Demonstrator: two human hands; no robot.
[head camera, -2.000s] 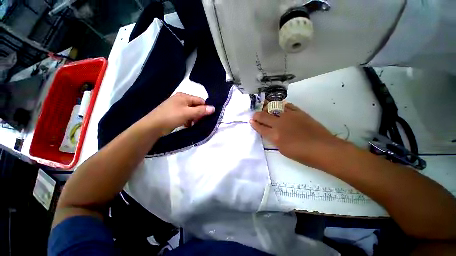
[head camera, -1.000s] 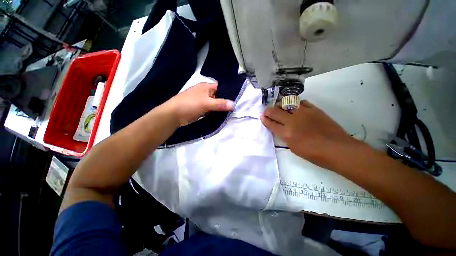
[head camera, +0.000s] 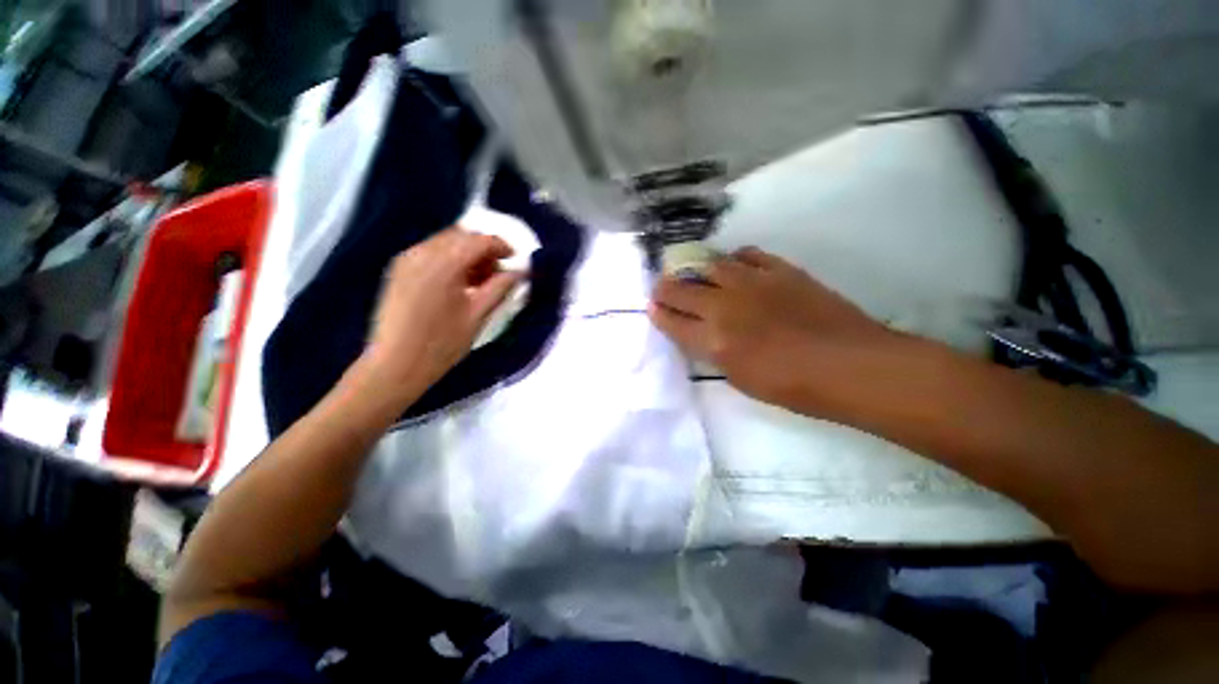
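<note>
The frame is blurred. The white lining lies on the machine bed and hangs over its front edge. A dark curved facing borders it on the left. My left hand is on the dark facing, its thumb and fingers pinched at a bit of white cloth. My right hand lies beside the needle area with its fingertips on the lining's right edge. The sewing machine head is above, its tension dial touching or just behind my right fingers. The needle is too blurred to see.
A red basket with white items stands to the left of the table. Black shears with a silvery tool across them lie at the right. The blurred ruler scale runs along the front table edge.
My left hand has moved left, off the seam edge, and now pinches white cloth. My right hand stays beside the needle area. The whole view has shifted and blurred.
</note>
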